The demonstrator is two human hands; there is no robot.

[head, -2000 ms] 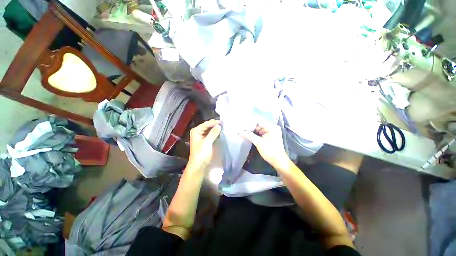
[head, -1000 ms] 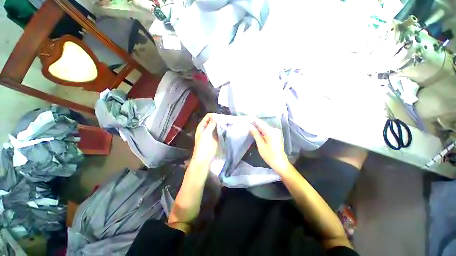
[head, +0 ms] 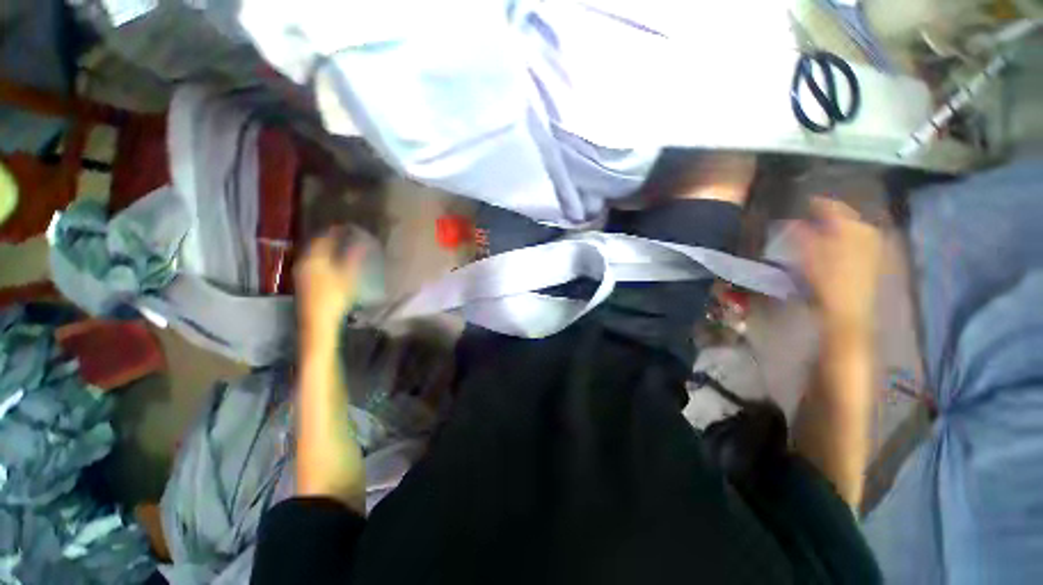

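Observation:
A long, pale grey fabric strip (head: 677, 262) stretches across above my lap, with a loop near its middle. My left hand (head: 329, 272) is at the strip's left end, blurred, with pale cloth at its fingers. My right hand (head: 841, 254) is blurred and holds the right end. Pale grey fabric panels (head: 458, 120) hang over the table's front edge, just behind the strip. Glare hides their detail.
Black-handled scissors (head: 825, 91) lie on the white table (head: 732, 120). Folded grey cloth (head: 215, 171) lies on a red seat at left. Grey bundles (head: 57, 457) are at lower left. A blue-grey cloth pile (head: 995, 309) is at far right.
The view has tilted down and shifted right. My hands have moved far apart, from close together at the table edge, and the strip is drawn out between them.

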